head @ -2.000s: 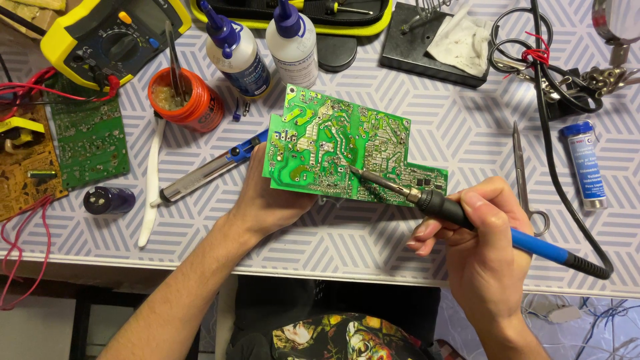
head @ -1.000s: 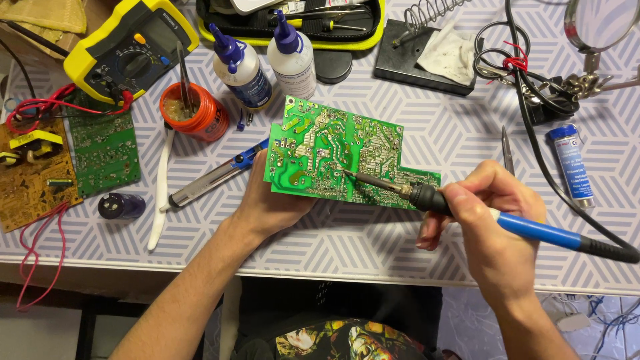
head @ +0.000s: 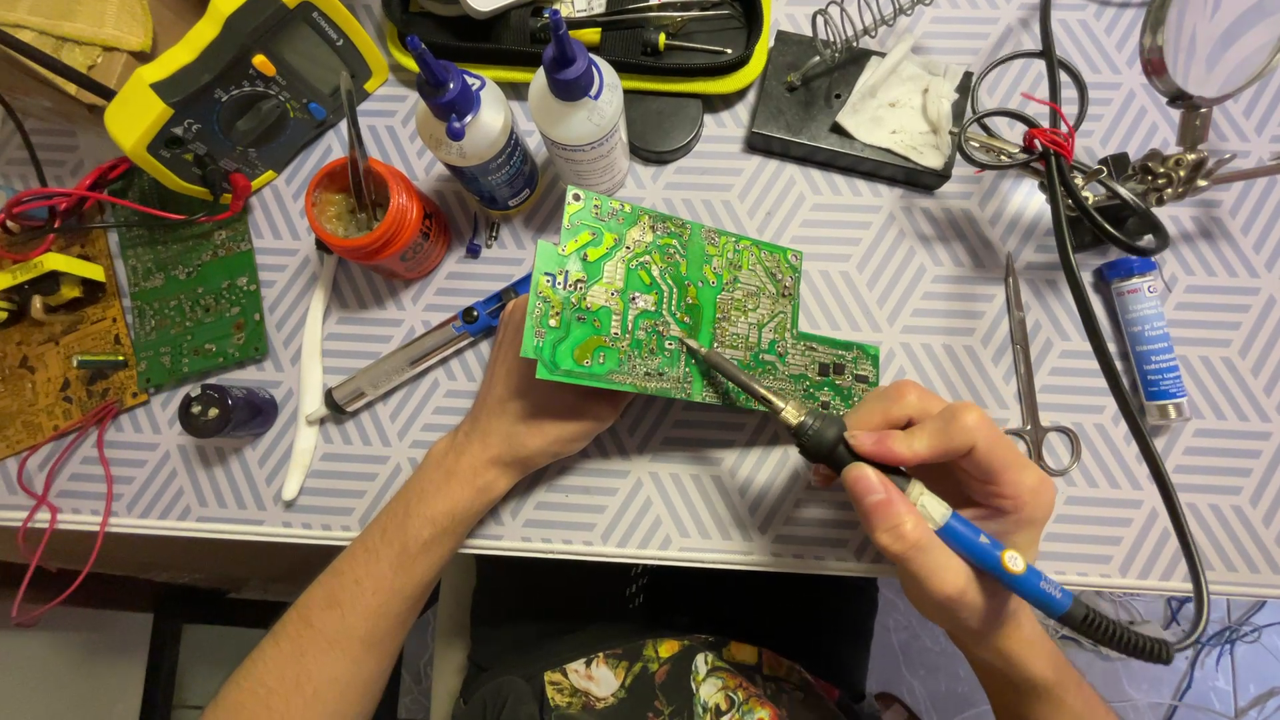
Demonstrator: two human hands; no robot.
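My left hand (head: 540, 400) holds a green printed circuit board (head: 740, 290) from beneath, solder side up; most of its fingers are hidden under the board. In my right hand (head: 940, 480) is a blue and black soldering iron (head: 1000, 560), its tip resting at or just above the solder joints near the board's lower middle. Whether the tip touches cannot be told. A blue and silver desoldering pump (head: 420, 360) lies left of the board, partly behind my left hand. Two white bottles with blue nozzle caps, one (head: 480, 140) beside the other (head: 578, 120), stand behind the board.
At left are a yellow multimeter (head: 250, 100), an orange jar (head: 400, 230) with tweezers, a capacitor (head: 228, 410) and another green board (head: 195, 290). To the right lie scissors (head: 1020, 350), a solder tube (head: 1145, 340), the iron's cable (head: 1100, 370) and a black iron stand (head: 800, 120).
The soldering iron's handle has swung to a steeper slant in my right hand, while its tip stays around the same part of the board. My left hand keeps its hold.
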